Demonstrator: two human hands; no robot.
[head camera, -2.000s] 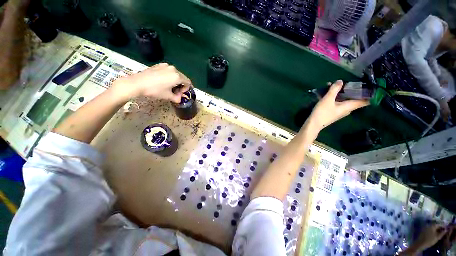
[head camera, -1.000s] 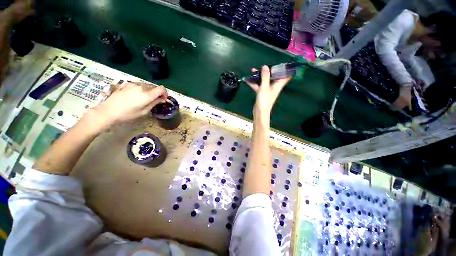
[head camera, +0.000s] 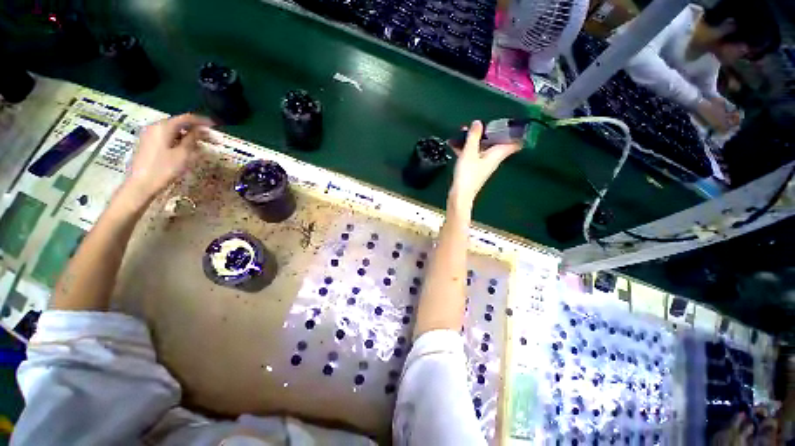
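My right hand holds the pen-like hand tool over the green belt, its dark front beside a black unit. My left hand is off the units, at the board's far left edge, fingers bent; whether it holds something small is unclear. A black unit stands upright near the board's far edge. A second unit with a pale ring in its mouth stands nearer me. Small dark dots lie in rows on a clear plastic sheet, partly hidden by my right forearm.
Several black units stand on the green belt. A pale hose loops from the tool beside a metal frame. A bluish dotted sheet lies right. A fan and another person are beyond. Instruction sheets lie left.
My left hand has let go of the far board unit and moved left. My right hand first swung the tool left, then shifted slightly right. Belt units have shifted right in view.
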